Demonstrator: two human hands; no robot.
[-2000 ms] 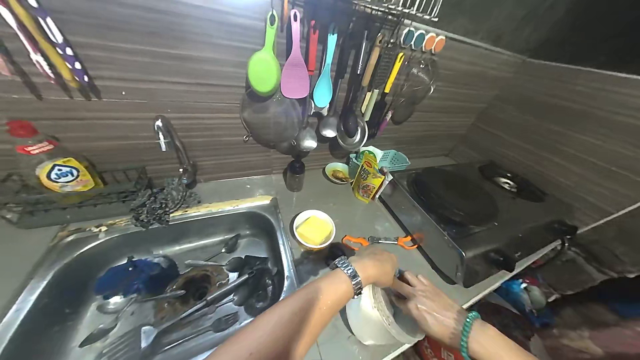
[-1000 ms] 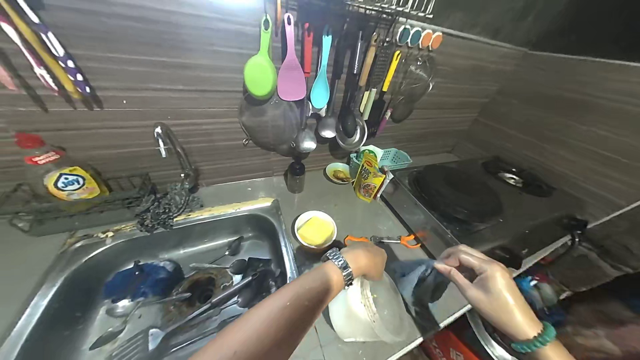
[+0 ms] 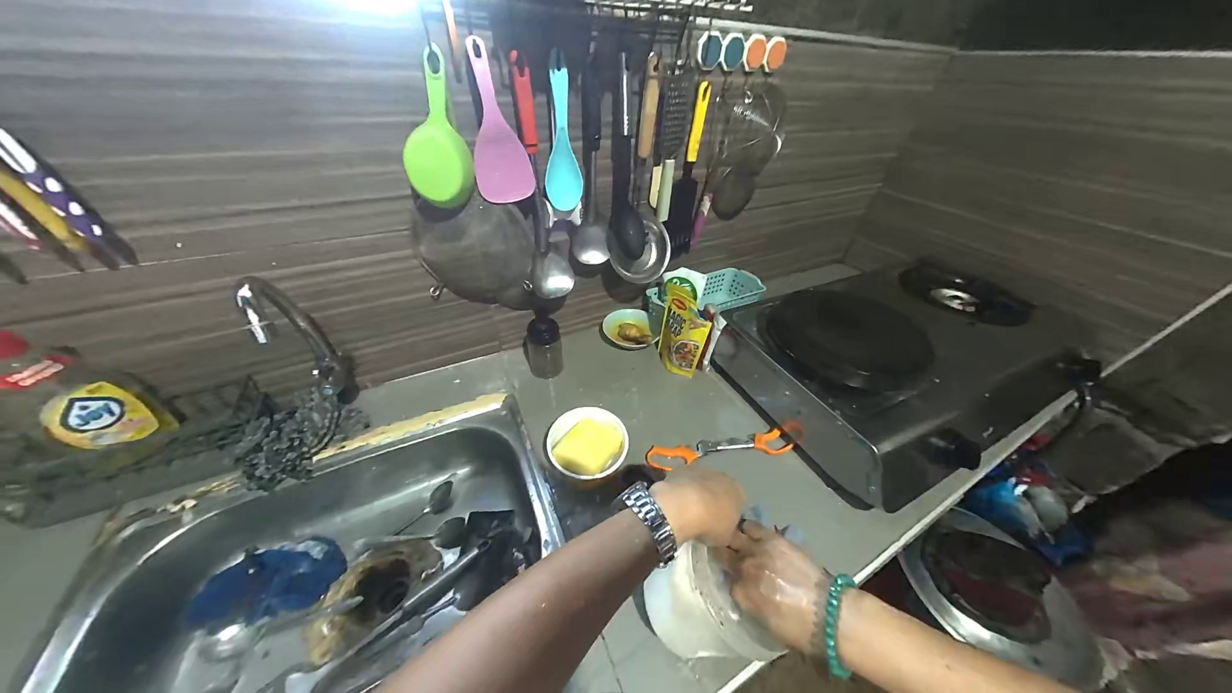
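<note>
My left hand [image 3: 701, 505], with a metal watch at the wrist, is curled over the back rim of a whitish plastic tub [image 3: 688, 606]. Against it, at the tub's right side, is my right hand [image 3: 782, 582], with a green bead bracelet. Their fingers meet around something small and dark, mostly hidden. Bits of a thin, greyish, see-through material show just behind the fingers. Orange-handled scissors [image 3: 729, 445] lie behind the hands. A white bowl [image 3: 551, 445] holding a yellow block [image 3: 589, 445] stands to their left.
On the left is a steel sink [image 3: 525, 452] with dirty utensils. An electric stove [image 3: 818, 443] stands at right. A small dark jar [image 3: 545, 348], a seasoning packet [image 3: 681, 337] and a small dish [image 3: 616, 318] are near the wall. Utensils such as a green spatula [image 3: 438, 164] hang above.
One second ago my right hand was apart from the left, with thin dark material hanging by it, right of the tub. It has moved left, and both hands now meet over the tub.
</note>
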